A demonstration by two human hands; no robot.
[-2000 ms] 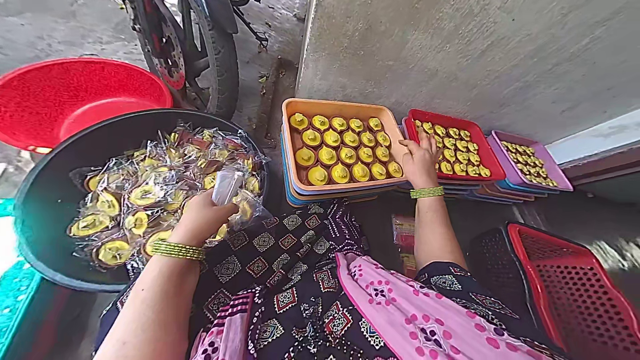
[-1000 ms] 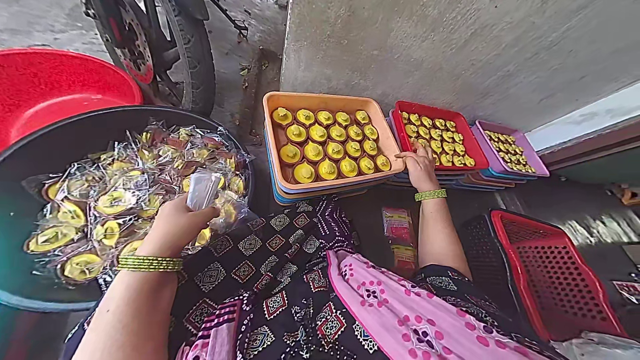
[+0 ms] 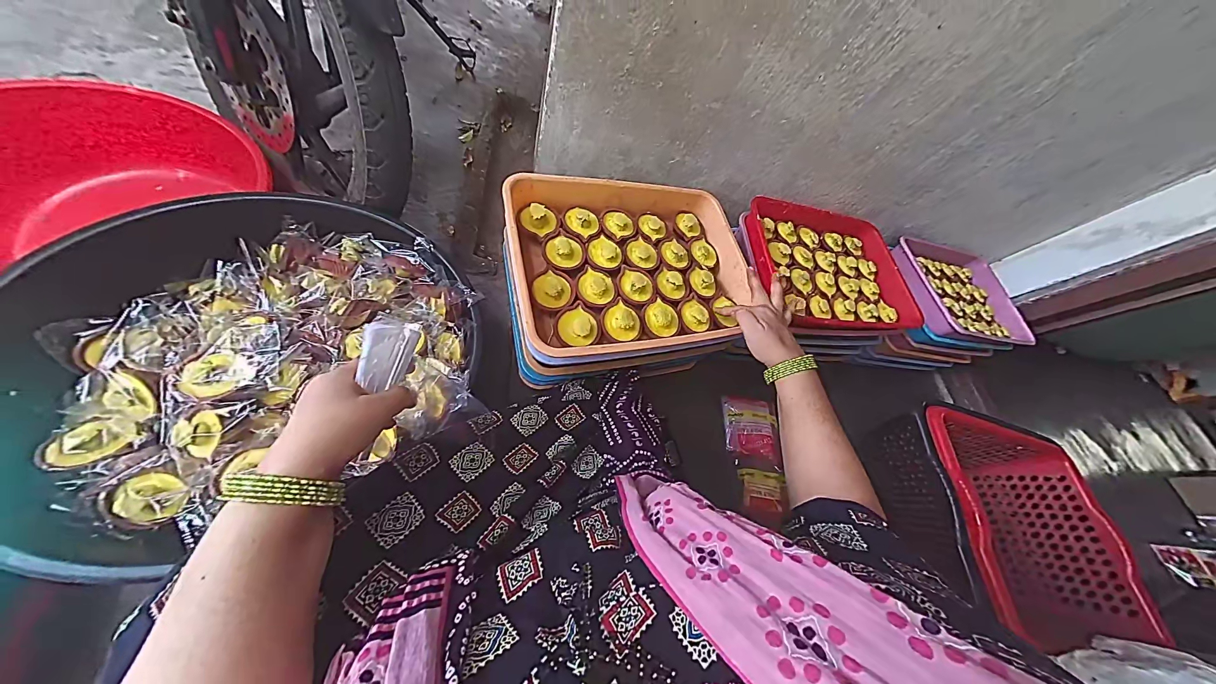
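My left hand grips a bundle of clear plastic packets above a large dark tub. Inside the tub lie many plastic-wrapped small brown pieces with yellow tops. At the right edge of an orange plastic tray, my right hand has its fingers at the yellow-topped piece in the front right corner; whether it grips the piece I cannot tell. Rows of yellow-topped pieces fill that tray. A red tray and a purple tray hold similar pieces.
Other trays are stacked under these three, beside a concrete wall. Small packets lie on the floor. Red perforated basket at right, red tub at upper left, motorcycle wheel behind.
My right hand has come from beside the tray's right rim to the corner piece, its fingers now lower. My left hand still holds the packets. The view has shifted a little.
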